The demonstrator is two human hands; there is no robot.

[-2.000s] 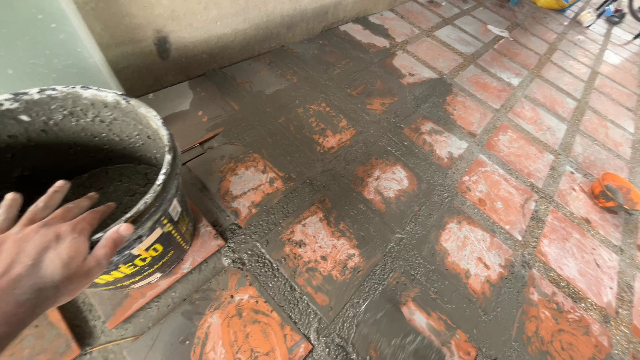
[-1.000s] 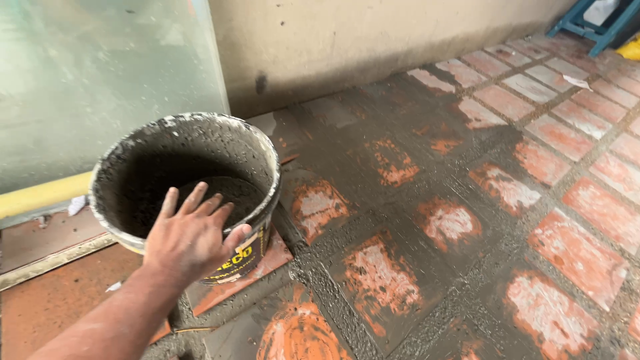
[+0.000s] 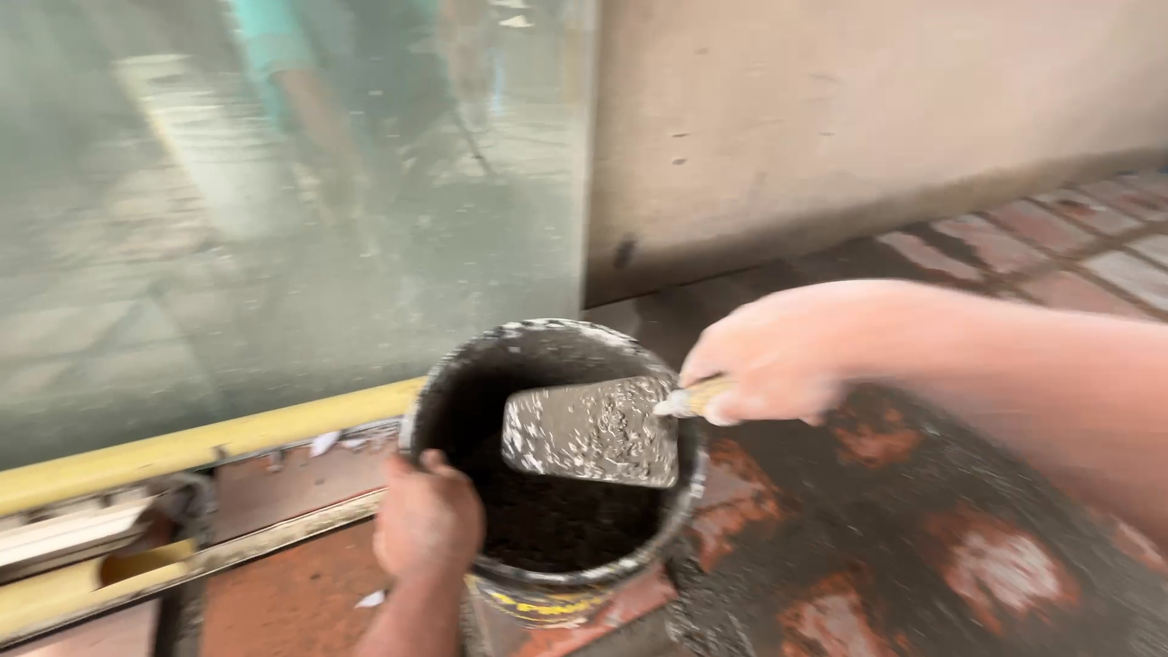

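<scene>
A black plastic bucket (image 3: 557, 577) holding dark wet mortar (image 3: 570, 520) stands on the tiled floor. My left hand (image 3: 429, 511) grips its left rim, fingers over the edge. My right hand (image 3: 762, 360) comes in from the right, closed on the handle of a trowel (image 3: 593, 431). The trowel's broad metal blade, smeared with wet grey mortar, is over the bucket's opening, above the mortar inside. Right of the bucket, grey mortar covers the joints and parts of the terracotta tiles (image 3: 1004, 566).
A glass panel (image 3: 301, 228) with reflections stands behind the bucket, above a yellow rail (image 3: 301, 424). A beige wall (image 3: 821, 119) runs along the back right. Bits of debris (image 3: 324, 444) lie beside the rail, and a metal track (image 3: 292, 529) crosses the floor at lower left.
My left hand has gone from above the bucket's near side to its left rim. My right hand has come into view with the trowel. The view has swung left.
</scene>
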